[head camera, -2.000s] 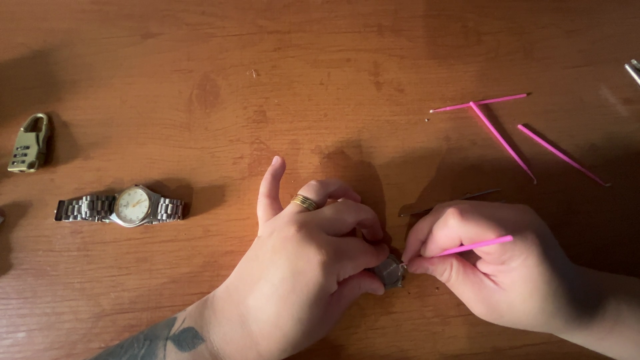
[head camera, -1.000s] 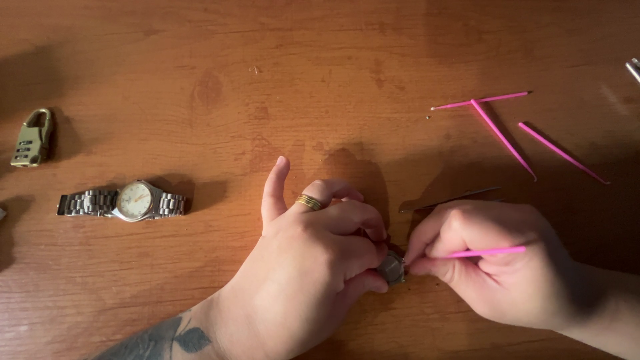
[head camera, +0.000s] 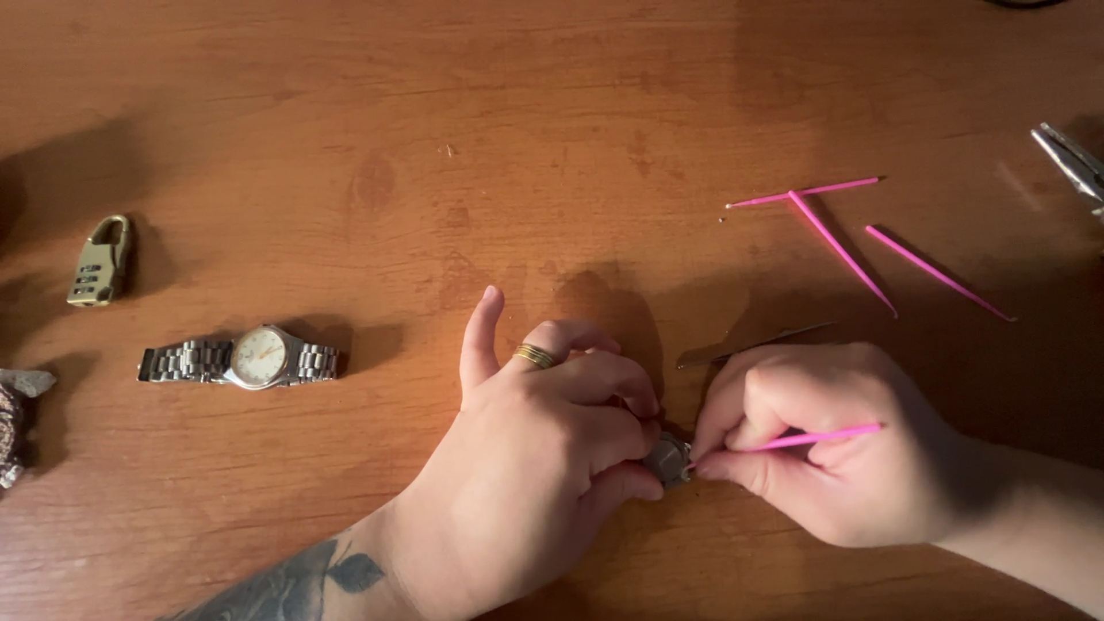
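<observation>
My left hand (head camera: 552, 423), with gold-coloured rings on one finger, pinches a small grey metal watch case (head camera: 668, 459) between thumb and fingers, low at the middle of the view. Part of the case is hidden by the fingers. My right hand (head camera: 802, 440) holds a thin pink micro applicator stick (head camera: 819, 437) like a pen, its tip at the right edge of the case. Just beyond the right hand lies a thin dark metal tool (head camera: 733, 352), partly covered by that hand.
Several pink micro applicators (head camera: 841, 250) lie at the upper right, with a metal tool (head camera: 1069, 164) at the right edge. On the left are a silver wristwatch with metal bracelet (head camera: 260, 357), a brass-coloured combination padlock (head camera: 101, 263) and a partly visible patterned object (head camera: 10, 427).
The pink stick in my right hand has shifted and tilted slightly, its tip staying at the case. My left hand keeps its hold with little movement.
</observation>
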